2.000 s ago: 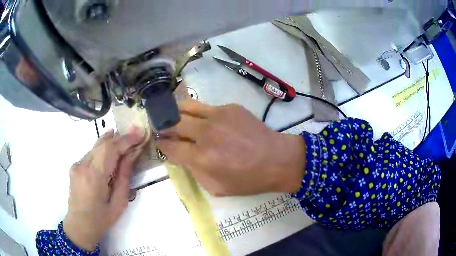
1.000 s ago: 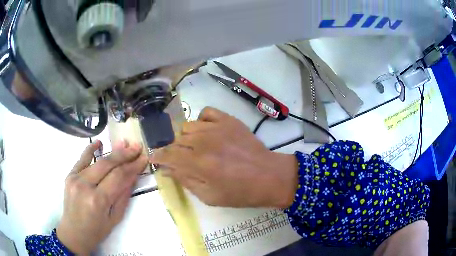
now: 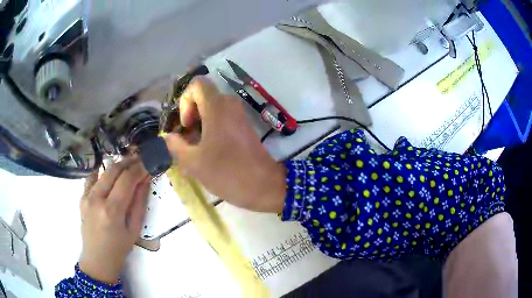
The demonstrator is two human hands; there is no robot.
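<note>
My left hand (image 3: 114, 212) lies left of the needle area, its fingertips beside the dark block (image 3: 154, 154) under the sewing machine head. Whatever is under those fingers is hidden. My right hand (image 3: 224, 148) is right of the block, thumb and fingers curled close to the metal parts behind the foot; I cannot tell if they hold anything. The yellow tape guide (image 3: 213, 230) runs from the block to the front table edge. A small brownish corner (image 3: 148, 244) shows below my left hand, on the bed edge.
Red and black snips (image 3: 262, 102) lie behind my right hand, on a black cord. Crossed zipper strips (image 3: 344, 64) lie under the machine arm. Grey-beige scraps (image 3: 17, 250) are at far left. A printed ruler (image 3: 283, 253) runs along the front. A blue surface (image 3: 501, 81) is at far right.
My right hand has moved from the front of the block up to the metal parts behind it, fingers more curled. My left hand stays by the block. The camera view has shifted.
</note>
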